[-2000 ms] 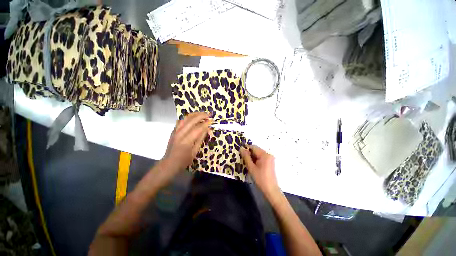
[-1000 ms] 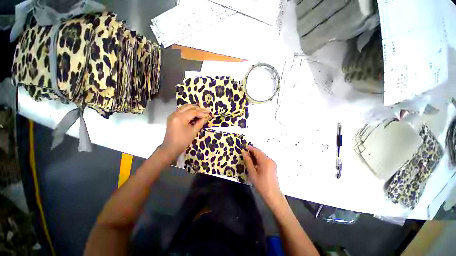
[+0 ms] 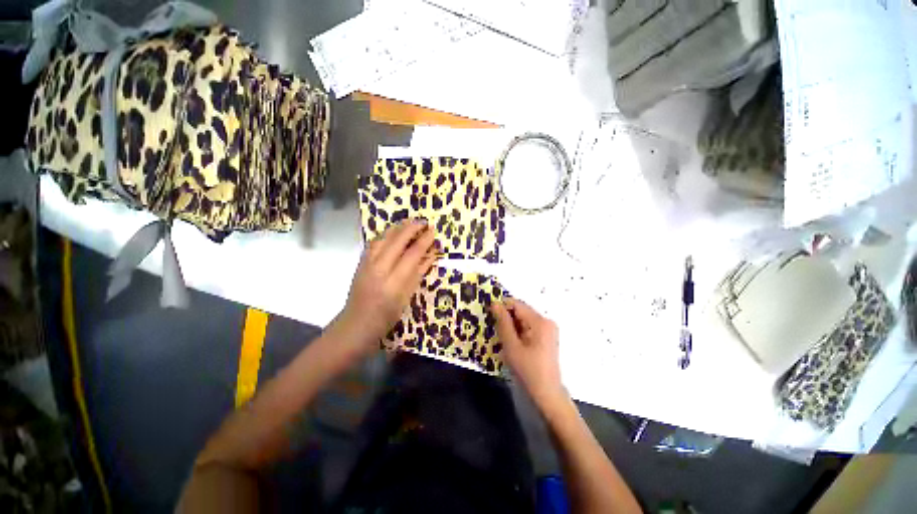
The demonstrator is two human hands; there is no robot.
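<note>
Two groups of leopard-print panels lie on the white paper in front of me, one behind the other. The far panels (image 3: 430, 191) lie flat, with the fingers of my left hand (image 3: 387, 273) over their near edge. The near panels (image 3: 452, 316) lie close to the table's front edge, with a thin pale gap between the two groups. My left hand also covers the near panels' left part. My right hand (image 3: 525, 339) pinches the near panels' right edge between thumb and fingers. Whether my left fingers grip a panel or only rest on it is hidden.
A tied leopard-print bundle (image 3: 191, 131) stands at the left. A tape roll (image 3: 534, 174) lies beyond the panels. A pen (image 3: 688, 311), beige pieces (image 3: 784, 301) and a shiny leopard sample (image 3: 840, 351) lie to the right. Grey cloth (image 3: 684, 50) and printed sheets (image 3: 855, 110) lie at the back.
A second ago my left fingers lifted the near edge of a far panel; now the far panels lie flat and my left hand is lower and further right. My right hand stays at the near panels' right edge.
</note>
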